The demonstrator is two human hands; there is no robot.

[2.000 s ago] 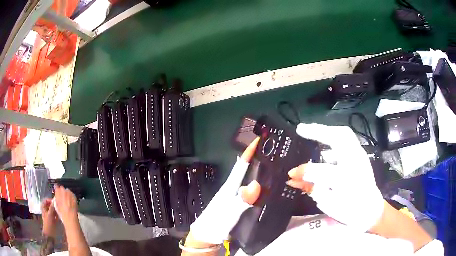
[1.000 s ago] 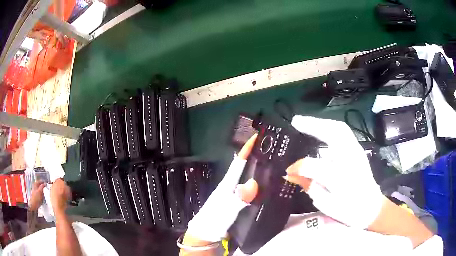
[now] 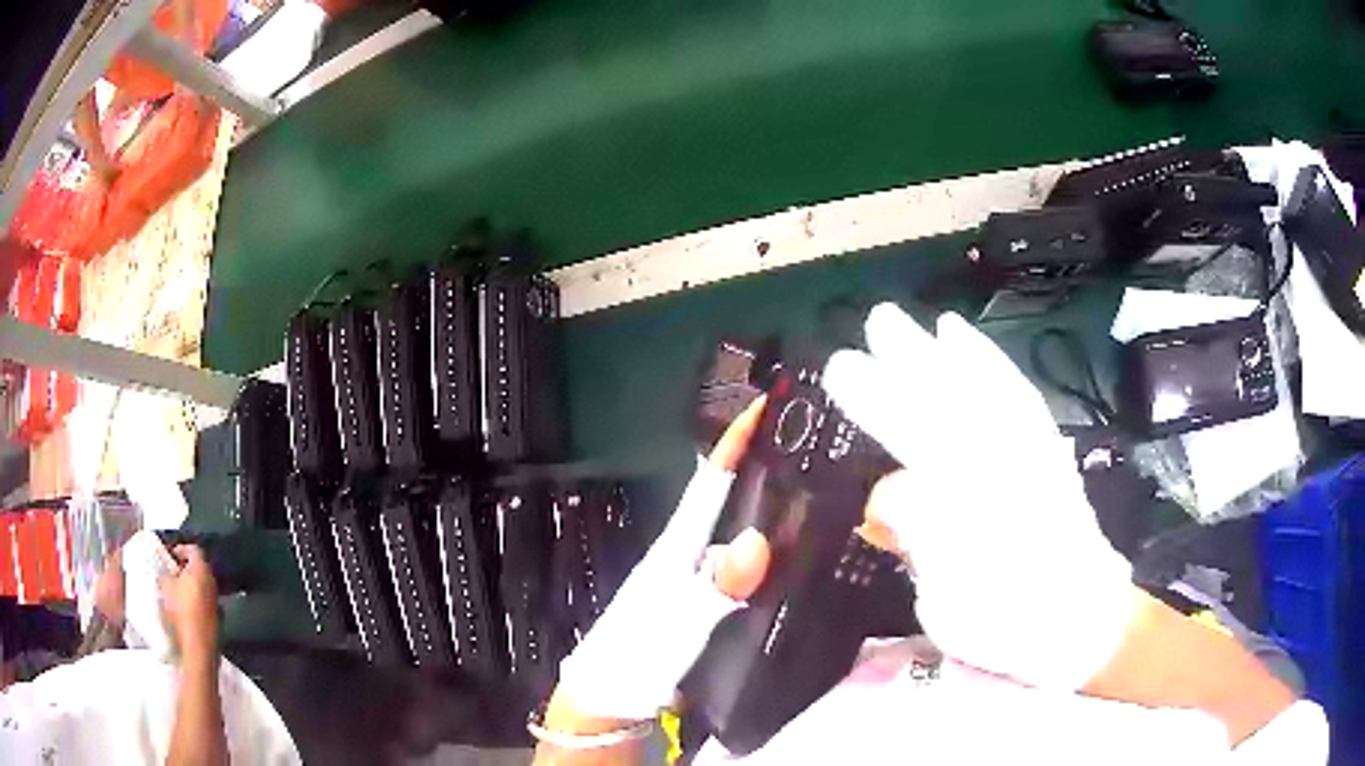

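A long black unit is tilted in front of me, with pale key marks and a ringed round control on its face. My left hand, in a white glove with bare fingertips, holds its left side, thumb on the face. My right hand, in a white glove, lies over its right side, fingers raised over the upper keys and a bare fingertip at the face. A small dark screen part shows at the unit's upper left; whether it is attached I cannot tell.
Two rows of black units stand at left. A pale rail crosses the green bench. A screen unit lies on paper at right, above a blue crate. Orange-red boxes and a coworker's arm are at left.
My right hand's fingers have moved up and spread over the upper part of the unit. My left hand keeps its hold. The coworker's hands have moved at the lower left with something white.
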